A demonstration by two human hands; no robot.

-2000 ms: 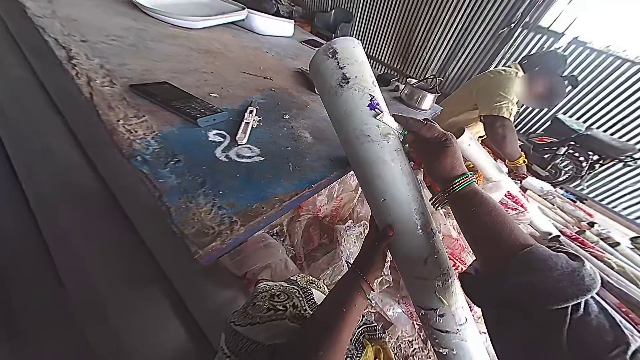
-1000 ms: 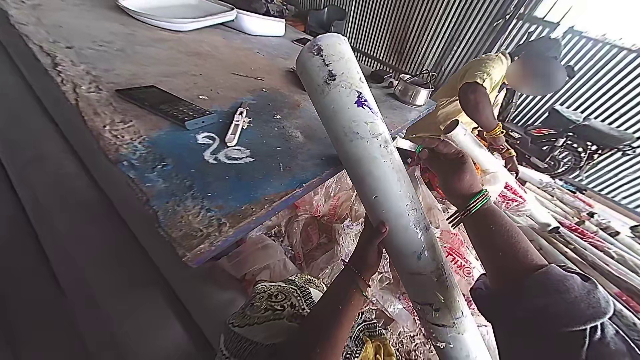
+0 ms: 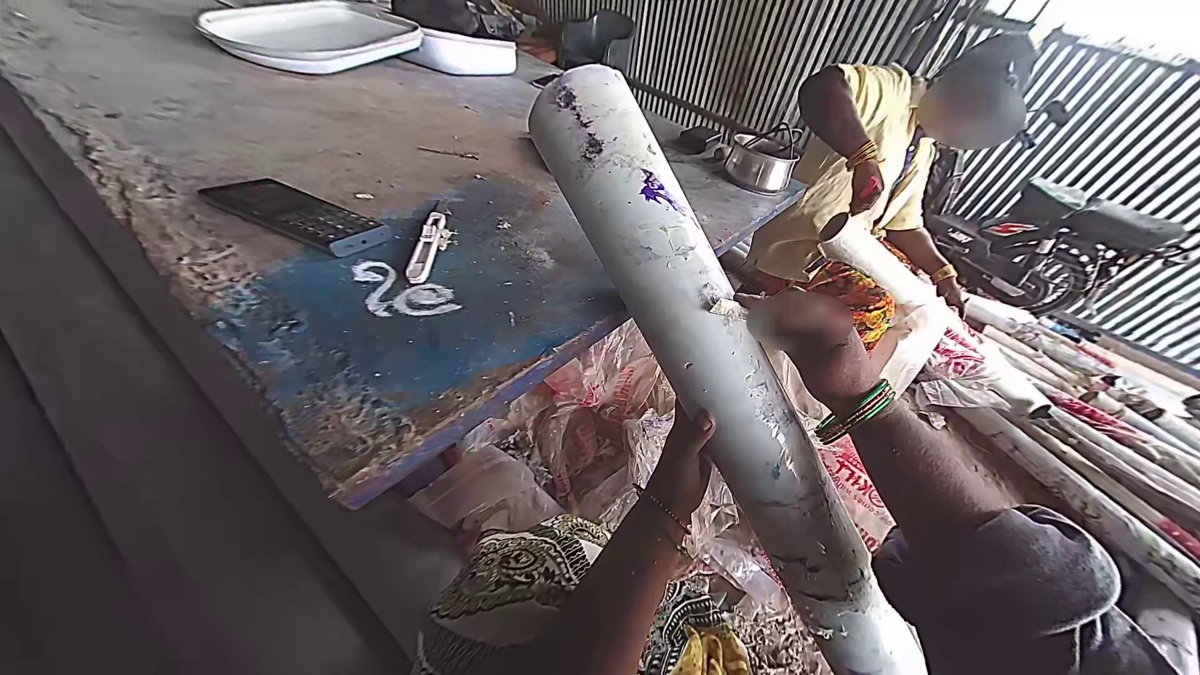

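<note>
A long grey-white plastic pipe [image 3: 712,347], scuffed and marked with purple and dark stains, slants from the table edge down to the lower right. My left hand [image 3: 689,459] supports the pipe from its left side, around the middle. At its right side, my right hand [image 3: 797,328], partly blurred, holds a small pale flat piece [image 3: 727,307] against the surface; what kind of piece it is cannot be told. Crumpled clear plastic wrapping [image 3: 609,403] with red print lies below the pipe.
On the worn table [image 3: 375,394] lie a mobile phone [image 3: 295,216], a white utility knife [image 3: 428,247], white trays [image 3: 309,36] and a metal pot [image 3: 761,161]. At right, a person in yellow [image 3: 872,122] handles another pipe [image 3: 881,262] near stacked pipes [image 3: 1106,459] and a parked motorcycle [image 3: 1041,234].
My right hand has moved from near the purple mark to farther down the pipe. My left hand stays on the pipe. The other person's arm has risen and bent.
</note>
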